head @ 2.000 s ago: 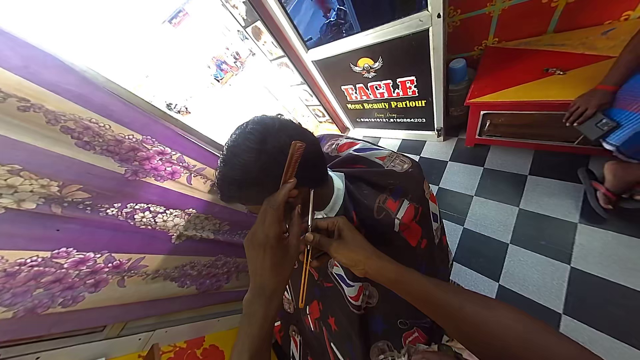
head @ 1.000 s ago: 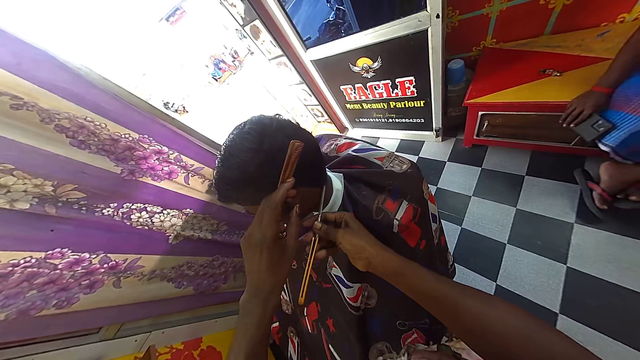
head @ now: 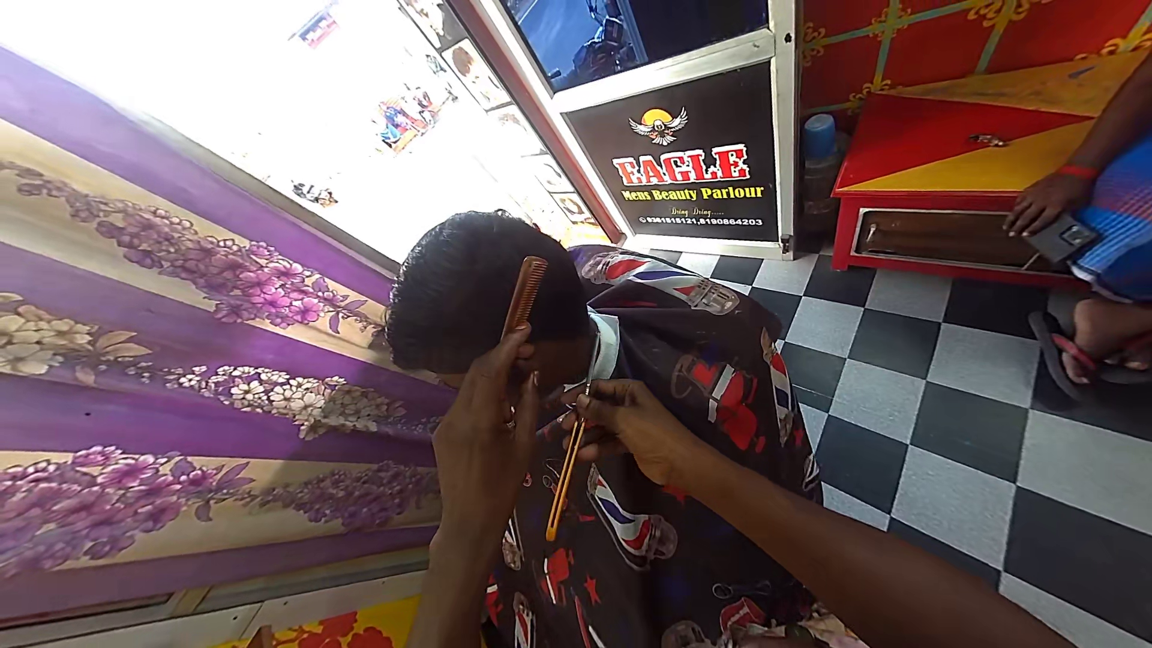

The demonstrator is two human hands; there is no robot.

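Note:
A seated person's dark-haired head is bent forward, with a white neck strip at the neck and a dark patterned barber's cape over the body. My left hand is at the side of the head and grips a brown comb, its teeth end pointing up. Beside it, near the neck, my right hand holds a straight razor by its yellow-orange handle; the thin metal part points up along the neck. The razor's edge against the skin cannot be made out.
A purple floral curtain hangs at the left. A glazed door with a black panel stands ahead. At the right are a blue-capped container, a red and yellow bench and another person's hand with a dark device, above a checkered floor.
The yellow-orange handle has swung between frames and now slants further down to the left than two seconds ago. Both my hands stay close to the neck.

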